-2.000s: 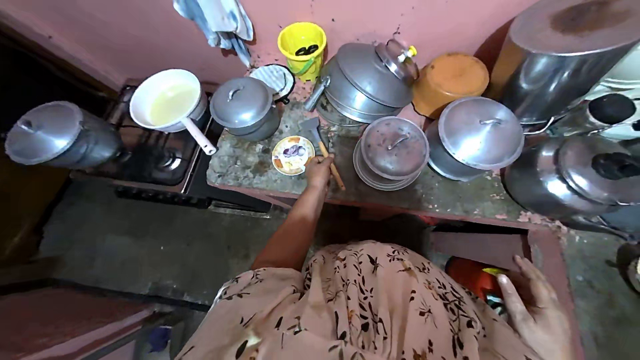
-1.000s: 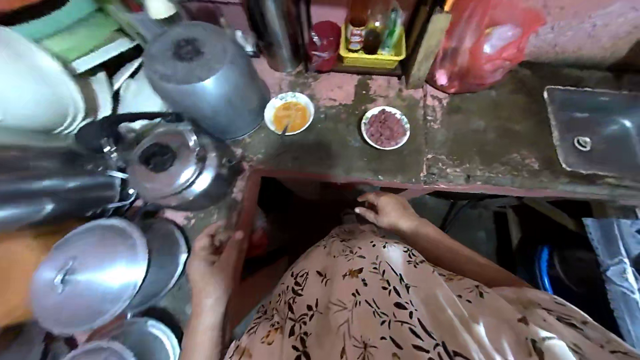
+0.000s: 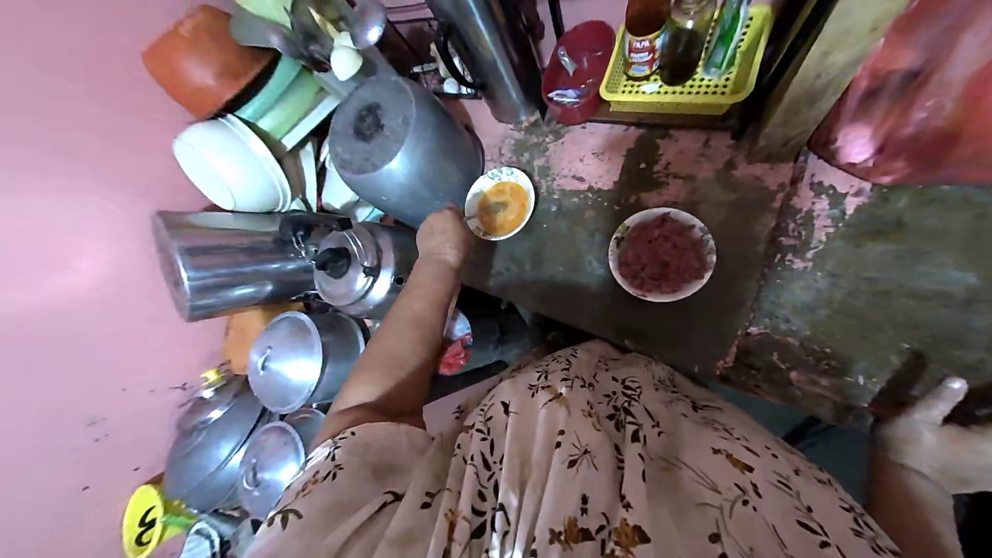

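My left hand (image 3: 444,238) reaches forward, its fingers curled at the near left rim of a small patterned bowl (image 3: 529,191). Orange liquid, like beaten egg, lies in this bowl with part of a utensil dipped in it; the fingertips are mostly hidden. Right of it, a second patterned bowl (image 3: 618,273) holds shredded reddish meat (image 3: 665,254); neither hand touches it. At the lower right, my right hand (image 3: 934,438) is beside the counter's front edge, thumb apart and nothing seen in it.
Left of the bowls stand a large aluminium pot (image 3: 403,151), a kettle (image 3: 360,267) and several lidded pots. A yellow basket (image 3: 674,99) of bottles, a red plastic container (image 3: 577,74) and a red plastic bag (image 3: 914,101) line the back of the worn counter (image 3: 566,263).
The view has turned from the stove to the two bowls. My left hand, away from the bowls one second ago, has moved to the orange-filled bowl. My right hand has moved out to the right.
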